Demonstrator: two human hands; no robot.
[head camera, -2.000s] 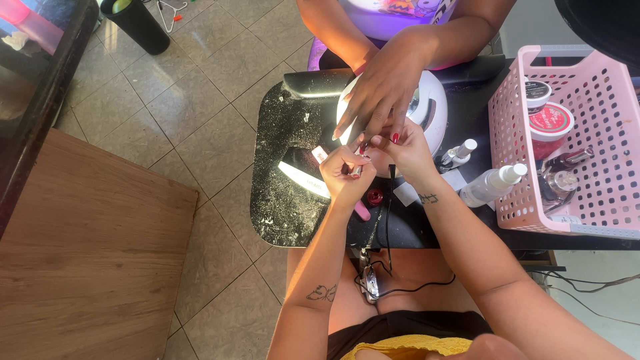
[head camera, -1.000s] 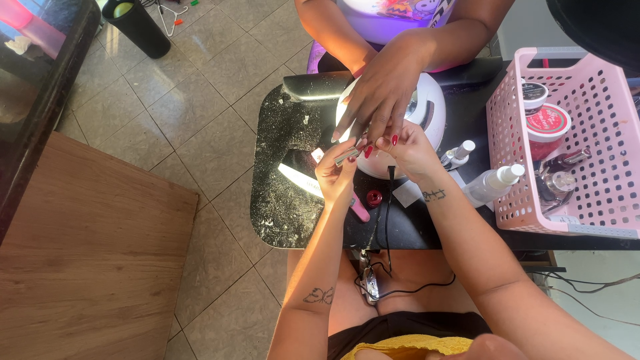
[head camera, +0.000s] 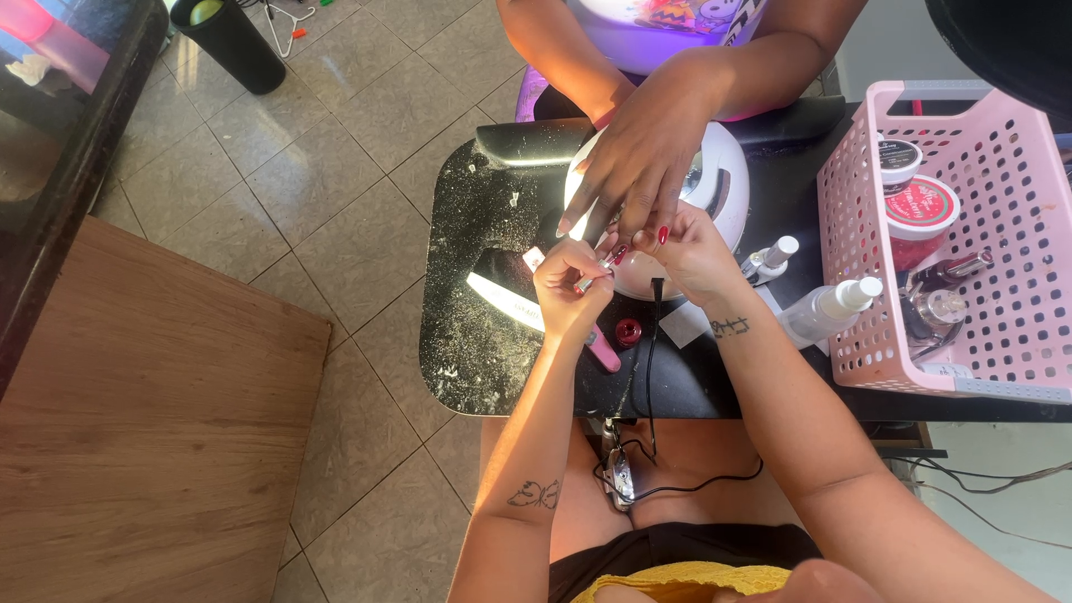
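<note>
My left hand pinches a small nail polish brush at a fingertip of another person's hand. My right hand holds that person's fingers from the other side. The person's hand rests palm down over a round white nail lamp. Below my hands, a small pot of dark red polish stands on the black table. A white curved nail file and a pink-handled tool lie partly beneath my left hand and wrist.
Right of my hands stand a small white-capped bottle and a clear spray bottle. Beyond is a pink perforated basket with jars and bottles. A black cable runs off the table, which is dusted with filings.
My left hand has shifted slightly and the brush has turned in its fingers. My right hand stays at the other person's fingers.
</note>
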